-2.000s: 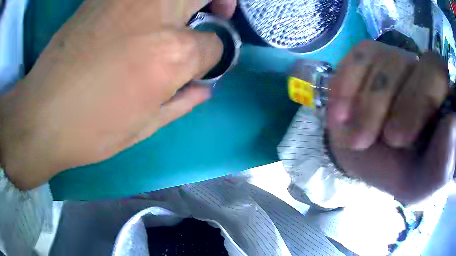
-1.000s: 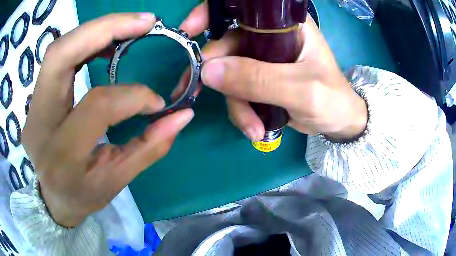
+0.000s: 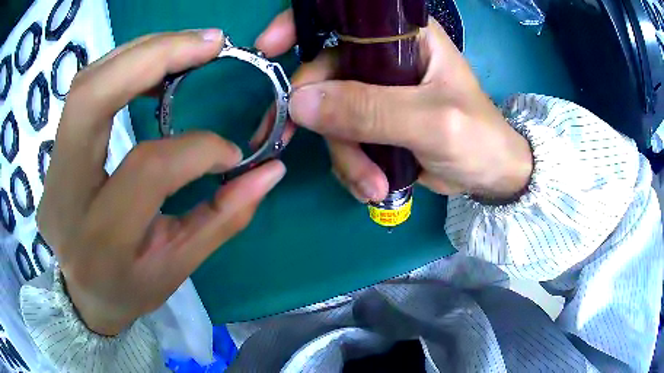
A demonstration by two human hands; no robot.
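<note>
A dark metallic watch case ring (image 3: 280, 80) with small lugs is held up over the green mat, tilted. My left hand (image 3: 138, 167) grips it at the top and at the lower edge with its fingertips. My right hand (image 3: 437, 124) is wrapped around the dark maroon electric screwdriver (image 3: 382, 65), and its thumb tip touches the ring's right side. The screwdriver's yellow nose collar (image 3: 391, 212) points down towards me, away from the ring, with a thin bit below it. The screwdriver's top end is cut off by the picture's upper edge.
A white blister tray (image 3: 54, 124) with rows of dark rings lies at the left. The screw plate (image 3: 449, 22) shows partly behind my right hand. A clear plastic bag (image 3: 520, 10) is at the top right, beside a black curved track (image 3: 626, 58). Something blue (image 3: 207, 357) is at the bottom left.
Since two seconds ago, both hands have come together around the ring and the screwdriver has turned nose down. Over the last second the ring has shifted only slightly.
</note>
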